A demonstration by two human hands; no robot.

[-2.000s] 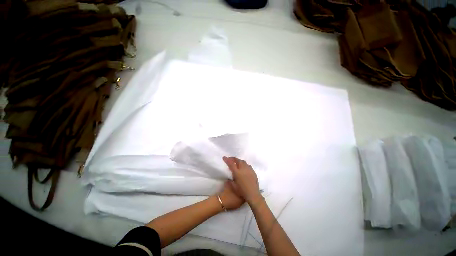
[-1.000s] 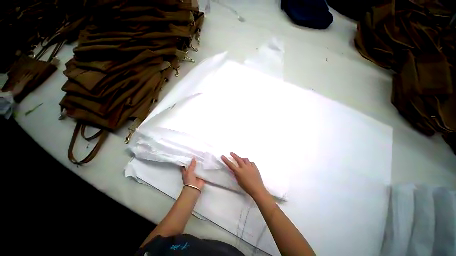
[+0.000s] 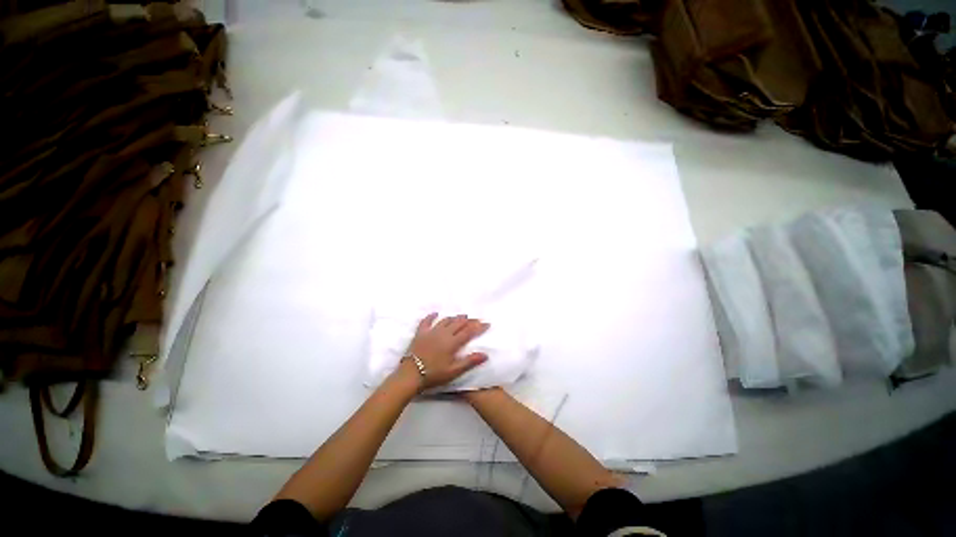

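A large stack of white tissue paper [image 3: 587, 241] lies flat in front of me. A small folded white paper pad [image 3: 508, 357] lies on its near middle part. My left hand [image 3: 449, 349], with a bracelet at the wrist, lies flat on top of the pad with fingers spread. My right hand [image 3: 480, 395] reaches under the pad's near edge; its fingers are hidden, so its grip cannot be seen.
Brown bags [image 3: 84, 210] with gold clips overlap at left, a strap loop [image 3: 65, 430] hanging nearby. Finished white pads [image 3: 823, 299] stand in a row at right, beside a grey-beige pouch [image 3: 928, 299]. More brown bags [image 3: 734, 63] lie at far right.
The long creased paper at the stack's near left is now a short compact pad at the middle. My left hand has moved onto its top, my right hand beneath. The view has swung right.
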